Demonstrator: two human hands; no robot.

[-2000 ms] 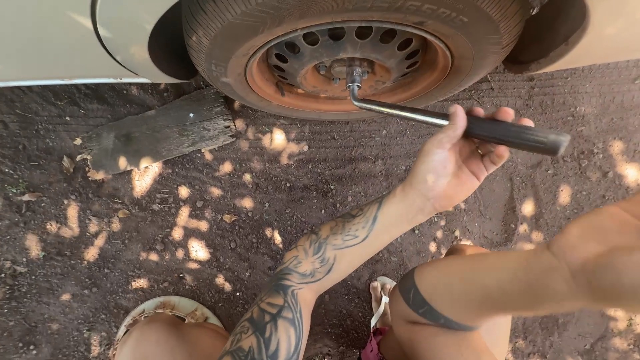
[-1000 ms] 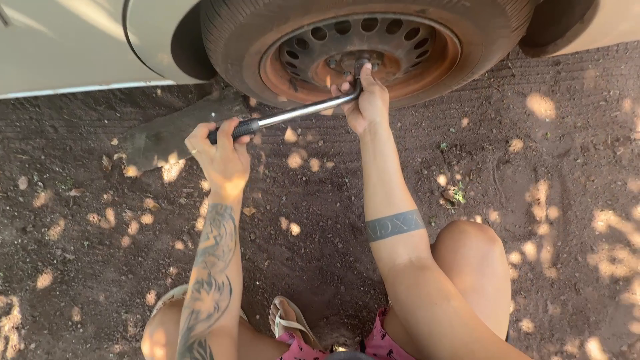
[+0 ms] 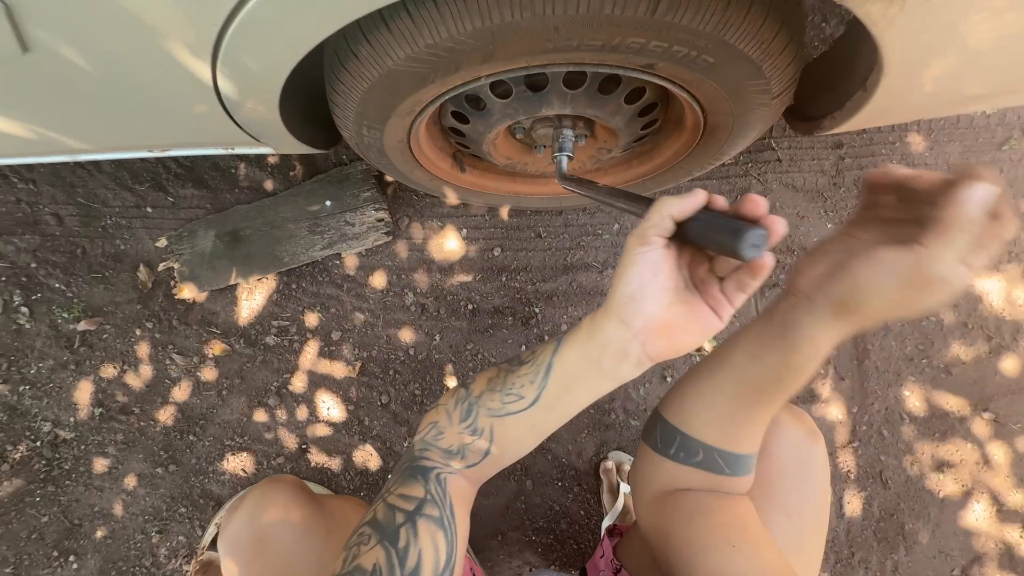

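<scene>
A lug wrench with a black grip reaches from my left hand to the wheel. Its socket sits on a lug nut near the centre of the rusty steel rim. My left fingers are curled around the grip's end. Off to the right, my right hand is raised, touching nothing, and blurred; how its fingers are set is unclear. Other wheel bolts show beside the socket. The dusty tyre stands under the car body.
A weathered wooden board lies on the dirt left of the tyre. The pale car panel spans the upper left, and another body panel the upper right. My knees and a sandalled foot are below.
The wrench handle has swung from the left to the right of the socket, with my left hand on its grip. My right hand has left the socket end and moved out to the right.
</scene>
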